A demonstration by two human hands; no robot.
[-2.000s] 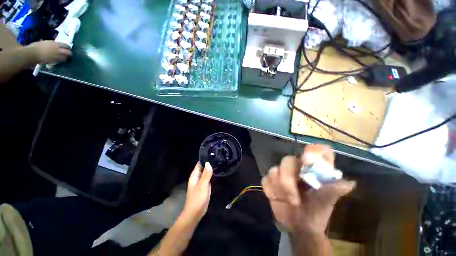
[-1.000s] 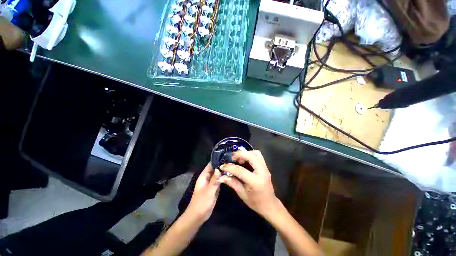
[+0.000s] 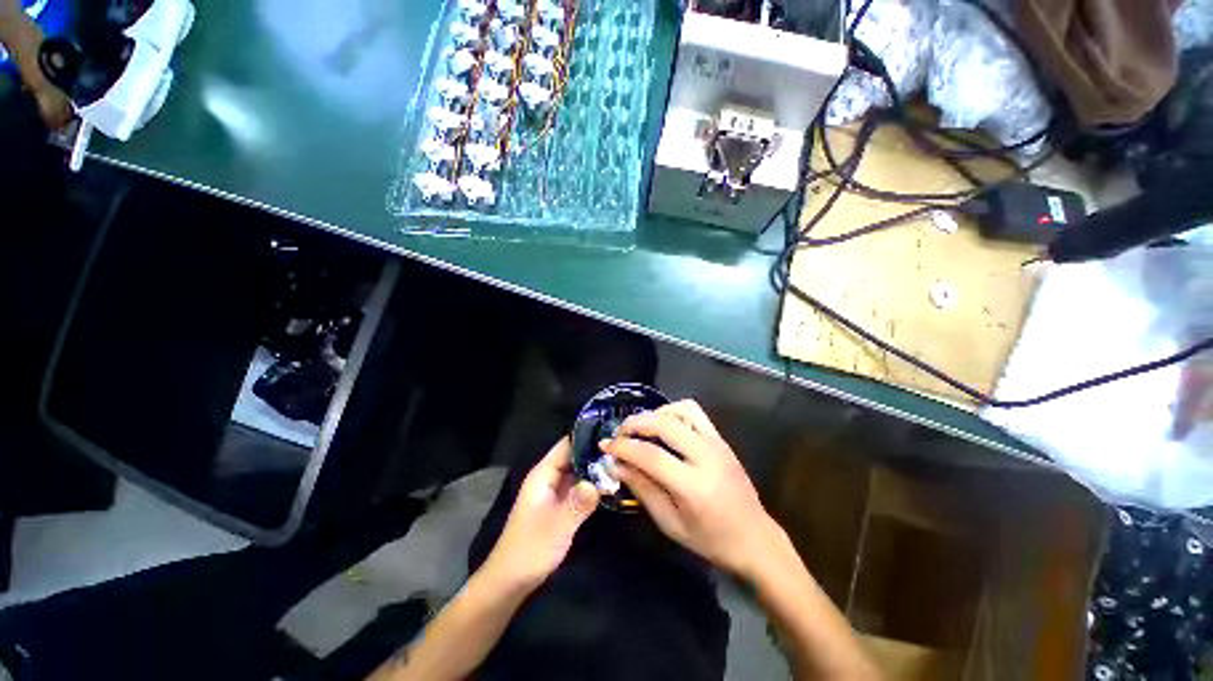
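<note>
A glossy black round motor housing [image 3: 587, 423] is held over my lap, its open side facing up. My left hand [image 3: 539, 519] grips its lower left rim. My right hand [image 3: 692, 482] has its fingertips inside the housing, on a small silver-white motor [image 3: 604, 475]. A bit of orange-yellow wire shows at the lower rim. My right fingers hide much of the inside.
A blister tray [image 3: 519, 133] of motors and a screw feeder [image 3: 740, 120] stand on the green bench [image 3: 559, 278]. The electric screwdriver [image 3: 1131, 226] lies right by cardboard [image 3: 891, 299] and cables. A black parts bin [image 3: 173, 386] is left. A person's hand [image 3: 37, 80] is beside a black-and-white unit [image 3: 133, 80].
My right hand has brought the motor from the right into the housing, and both hands have come together there. Since a second ago, the housing has shifted slightly down.
</note>
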